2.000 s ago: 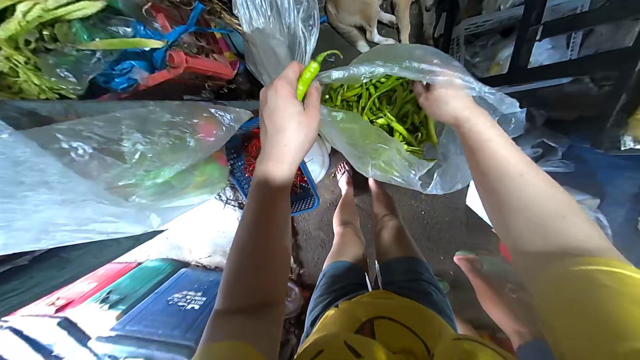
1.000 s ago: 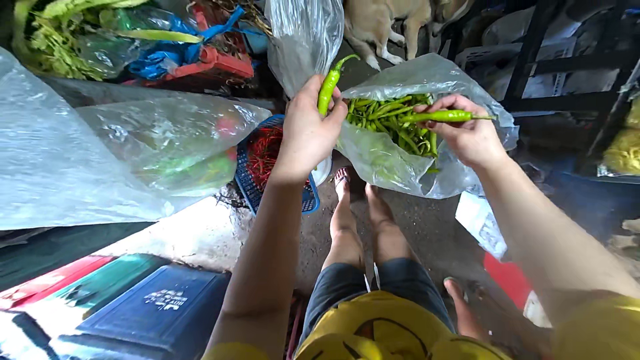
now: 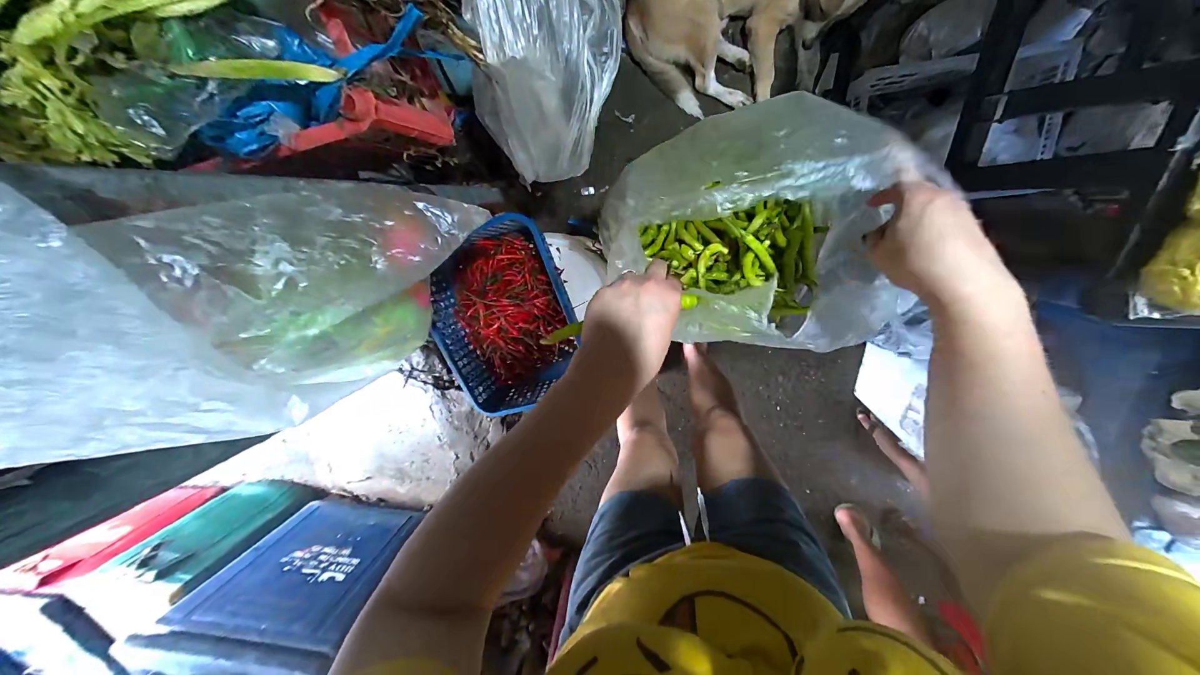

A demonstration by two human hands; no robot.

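A clear plastic bag [image 3: 759, 141] stands wide at its mouth, with many green chili peppers [image 3: 750, 244] inside. My left hand [image 3: 637, 314] is closed at the bag's near left edge, and green pepper ends stick out on both sides of the fist. At the bag's right rim is my right hand [image 3: 923, 230], its fingers curled over the plastic and partly blurred. Left of the bag, a blue plastic basket [image 3: 450, 352] holds thin red chilies [image 3: 506, 305]; the tail of the held green pepper shows over its right side.
Plastic sheeting [image 3: 169, 309] spreads at left above lidded bins [image 3: 300, 572]. A red crate [image 3: 375, 122] and leafy greens [image 3: 56, 84] lie upper left. A dog [image 3: 703, 42] lies behind the bag, beside a black rack [image 3: 1087, 94]. Another person's foot [image 3: 853, 525] is at lower right.
My left hand has come down from above the bag to its near left edge. My right hand, which held a green pepper over the bag, has moved to the bag's right rim.
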